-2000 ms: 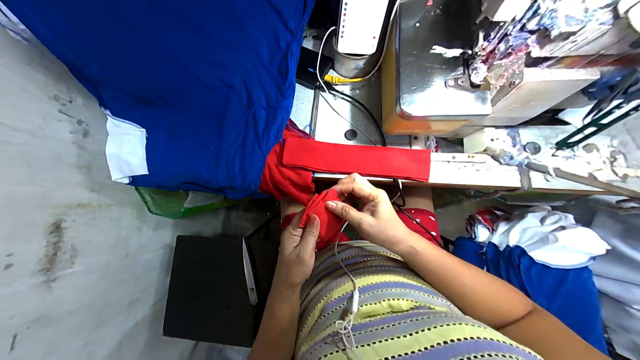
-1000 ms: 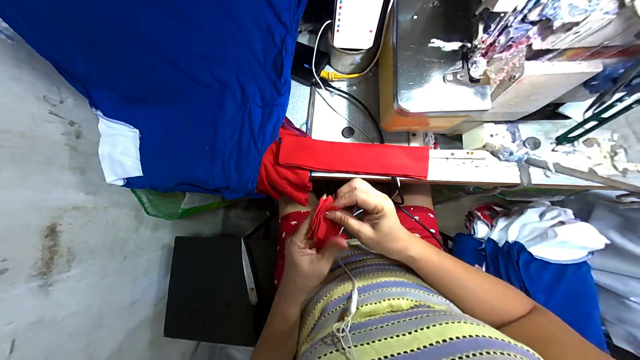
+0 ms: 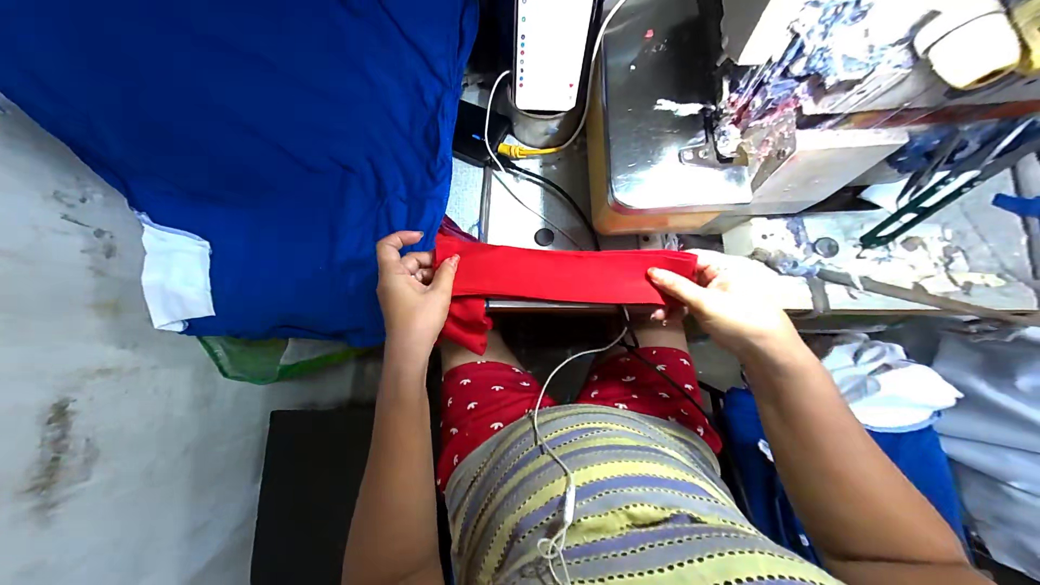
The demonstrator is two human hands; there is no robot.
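A long folded strip of red fabric (image 3: pixel 561 276) stretches flat between my hands at the near edge of the sewing machine table. My left hand (image 3: pixel 414 284) pinches its left end between thumb and fingers. At its right end, my right hand (image 3: pixel 723 296) grips with the thumb on top and fingers beneath. More red fabric (image 3: pixel 467 325) hangs under the strip near my left hand. Large blue fabric (image 3: pixel 268 162) with a white piece (image 3: pixel 175 272) lies just beyond my left hand.
A sewing machine (image 3: pixel 674 122) with lint and threads stands at the back right. Green tweezers (image 3: pixel 918 207) lie on the table beside it. A phone (image 3: pixel 552 57) and a yellow-plugged cable (image 3: pixel 528 151) are behind the strip. White and blue cloths (image 3: pixel 894 390) are piled at right.
My hands were together over my lap with a small bunched red piece. They have moved apart and up to the ends of the red strip, which lay on the table edge.
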